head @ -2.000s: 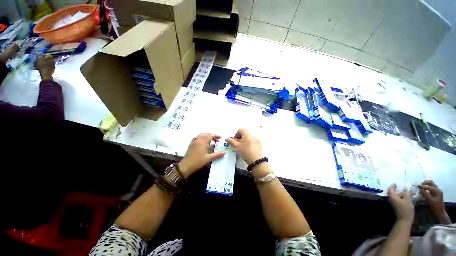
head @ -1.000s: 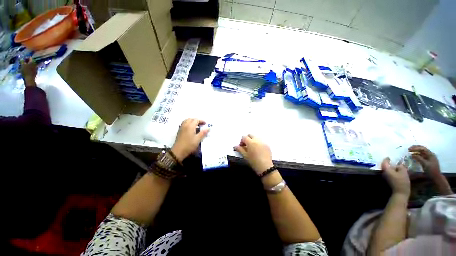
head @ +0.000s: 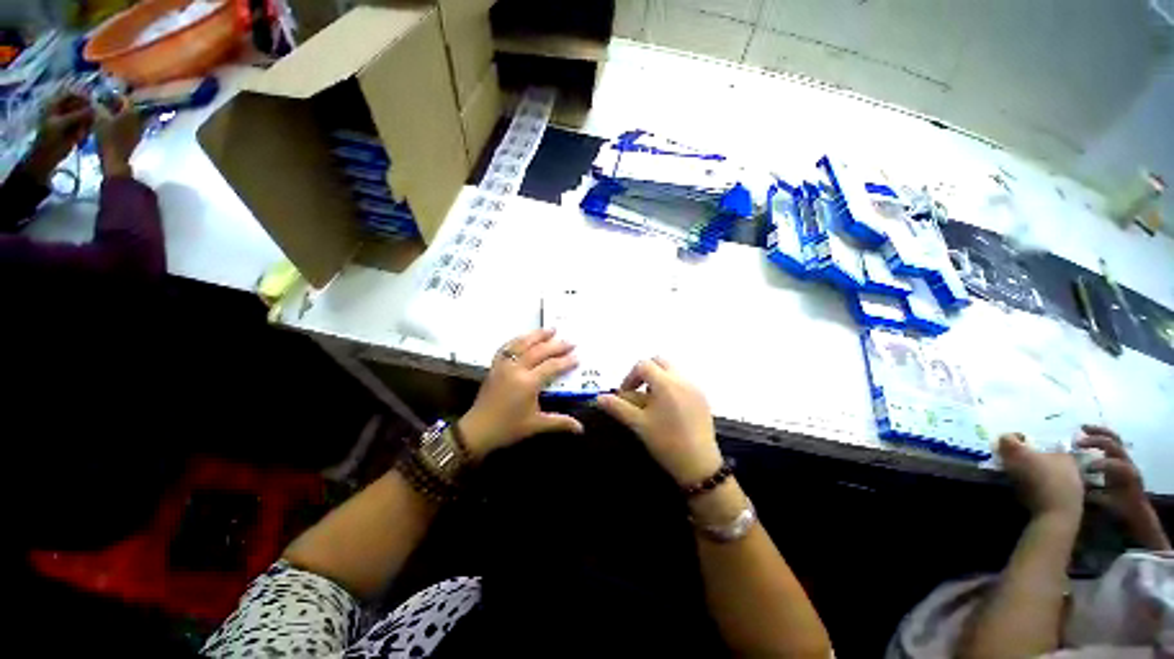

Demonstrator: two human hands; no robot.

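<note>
A slim white retail box (head: 582, 373) with a blue near edge lies at the table's front edge, its outline hard to see against the white table. My left hand (head: 525, 389) holds it from the left, with fingers on top and the thumb below the near edge. My right hand (head: 663, 415) has thumb and index finger together on its near right corner. Whether those fingertips hold anything small is hidden.
An open carton (head: 348, 142) with blue-edged boxes stands left, beside a label sheet (head: 483, 219). Flat sleeves (head: 663, 193) and a box pile (head: 850, 245) lie right. A neighbour's hands (head: 1062, 476) are right; another person's (head: 97, 122) are left.
The box has moved from overhanging the front edge to lying further onto the table. My right hand, apart from it a second ago, is now at its near corner.
</note>
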